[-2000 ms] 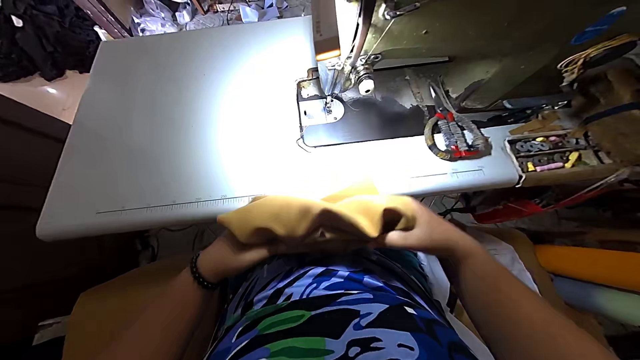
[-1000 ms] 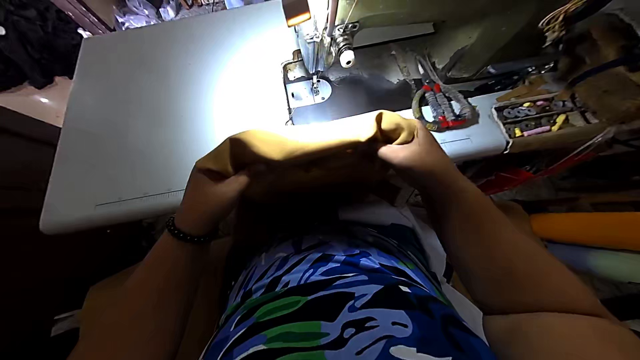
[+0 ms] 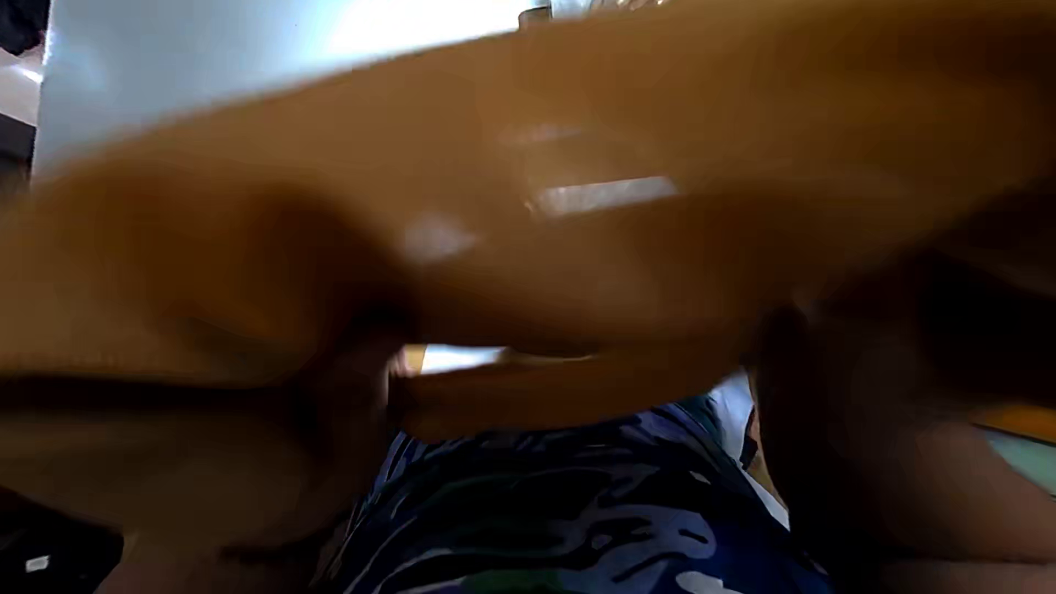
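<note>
A tan-yellow piece of fabric (image 3: 528, 272) is raised close to the camera and spans nearly the whole width, strongly blurred. A pale label-like patch (image 3: 606, 196) shows on it near the middle. My left hand (image 3: 351, 388) is dark and blurred at the cloth's lower left, gripping it. At the lower right, my right hand (image 3: 825, 363) is likewise in shadow against the cloth and holds it. The fingers of both hands are mostly hidden. Behind the cloth, nearly all of the sewing machine is covered.
The pale sewing table (image 3: 190, 58) shows at the upper left, brightly lit near the top middle. Below the cloth is the patterned blue garment (image 3: 594, 511) on my body. Orange (image 3: 1023, 419) and pale green (image 3: 1027, 462) rolls lie at the right edge.
The fabric has come up from the table's front edge toward the camera and now hides the machine, the snips and the tray. Both hands have risen with it.
</note>
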